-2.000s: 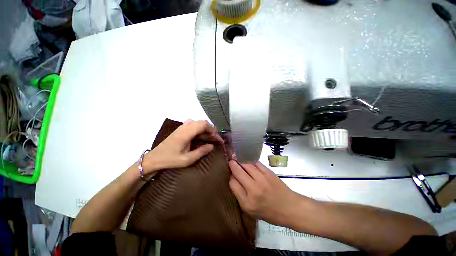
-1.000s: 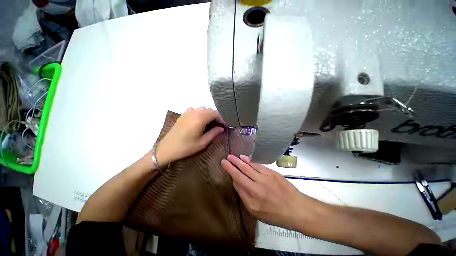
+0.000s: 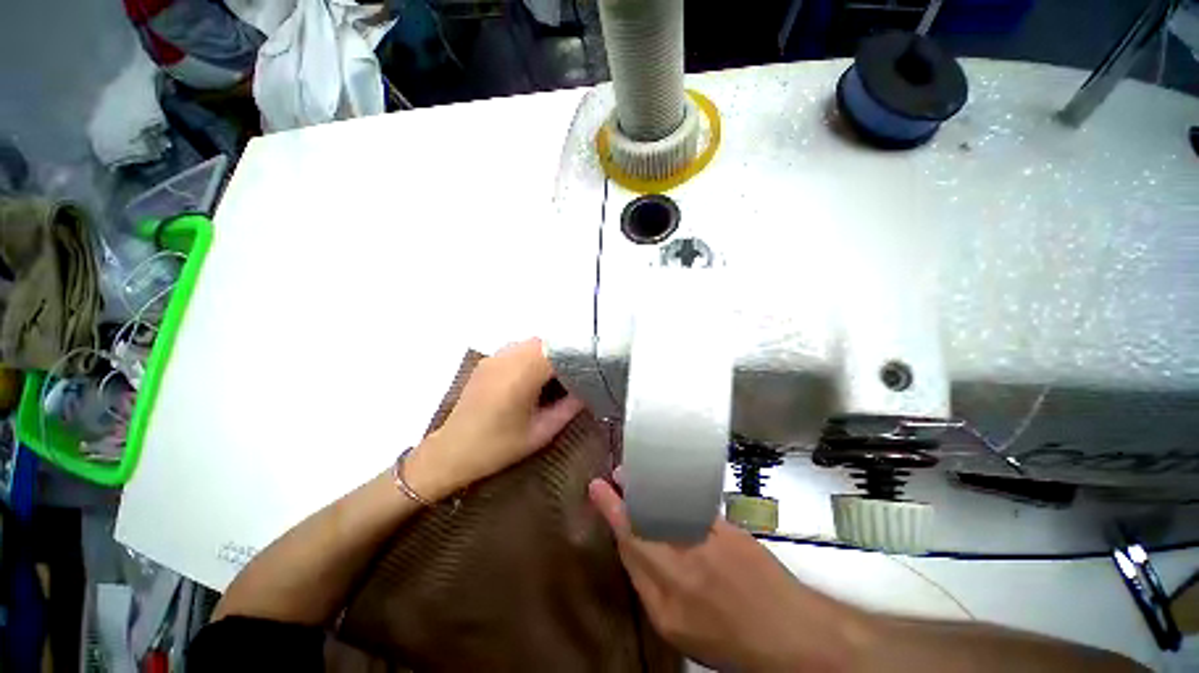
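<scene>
The brown, finely striped cloth (image 3: pixel 506 572) lies on the white table at the left end of the sewing machine (image 3: pixel 802 316). My left hand (image 3: pixel 489 423) is on its upper part, fingers curled and pinching the cloth beside the machine head. My right hand (image 3: pixel 697 585) lies on the cloth's right edge, its fingers partly hidden behind the pale machine cover. Whether they grip the cloth cannot be told. The needle area is mostly hidden. The white tension knob (image 3: pixel 882 522) and a small yellowish knob (image 3: pixel 752 513) show to the right of the cover.
A white cone on a yellow base (image 3: pixel 654 147) and a dark blue spool (image 3: pixel 902 90) stand on the machine. Dark snips (image 3: pixel 1144 588) lie at the right. A green basket (image 3: pixel 168 358) with cords is at the left. Crumpled fabric (image 3: pixel 316 63) lies beyond the table.
The camera view has shifted, so the machine and table sit lower and more of the machine's top shows. Both hands remain at the cloth; the right fingers are now more hidden by the cover.
</scene>
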